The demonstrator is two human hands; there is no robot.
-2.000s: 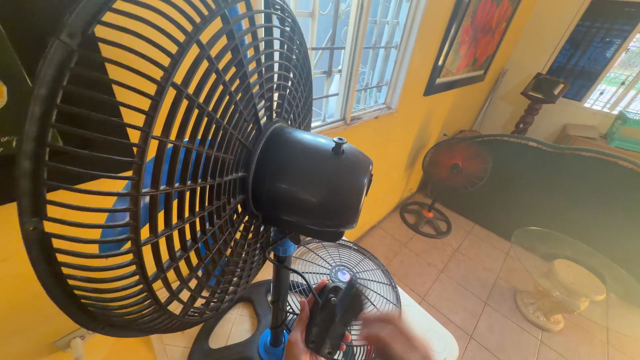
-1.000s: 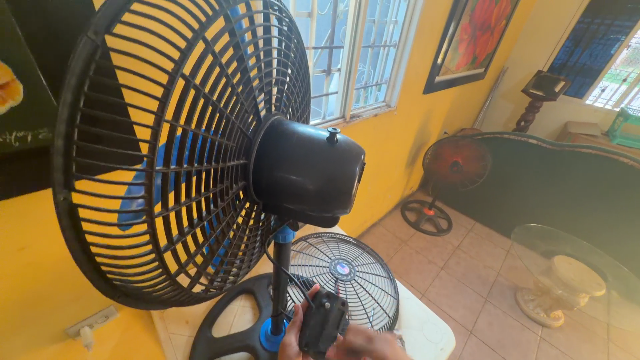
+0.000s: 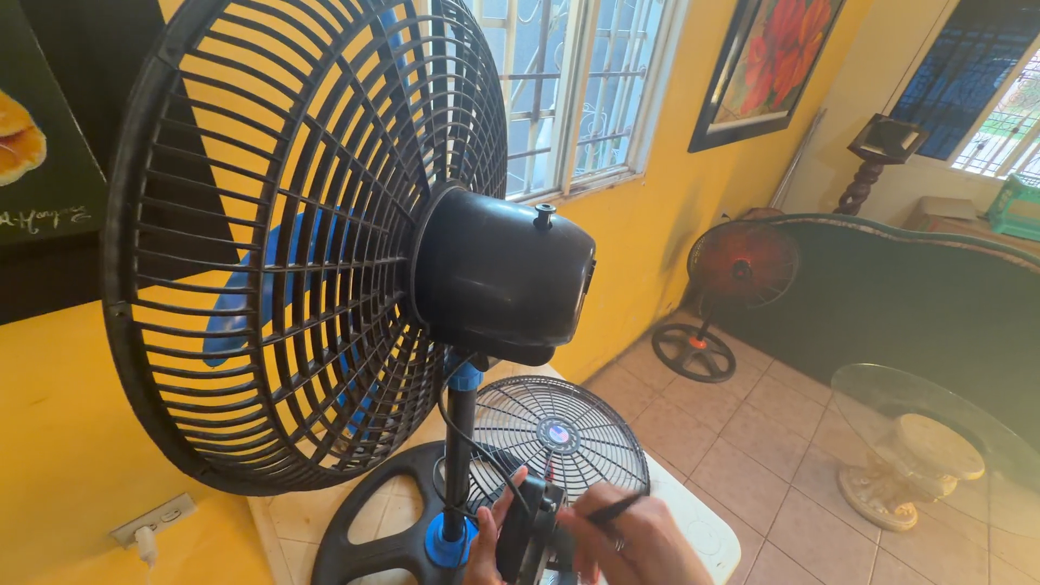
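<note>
A large black pedestal fan (image 3: 504, 272) with blue blades rises on the left, its rear motor housing toward me. Its black pole (image 3: 460, 447) goes down to a black base (image 3: 366, 536) with a blue collar. At the bottom centre, my left hand (image 3: 491, 532) holds a small black plastic housing (image 3: 524, 520) beside the pole; a black cord (image 3: 479, 447) hangs close by. My right hand (image 3: 634, 536), partly blurred, is closed on a thin black tool (image 3: 616, 509) at the right side of the housing; its tip is not clear. Behind lies a round black fan grille (image 3: 585, 414).
The fan stands on a white table (image 3: 707, 528). A wall outlet (image 3: 166, 516) with a white plug is at lower left. A second fan (image 3: 699, 353) stands on the tiled floor, near a glass-topped table (image 3: 926, 455) with a stone-like base. A barred window is behind.
The black housing has turned in my left hand and now shows more edge-on. My right hand has moved, and the thin black tool shows in it now. The view has shifted slightly.
</note>
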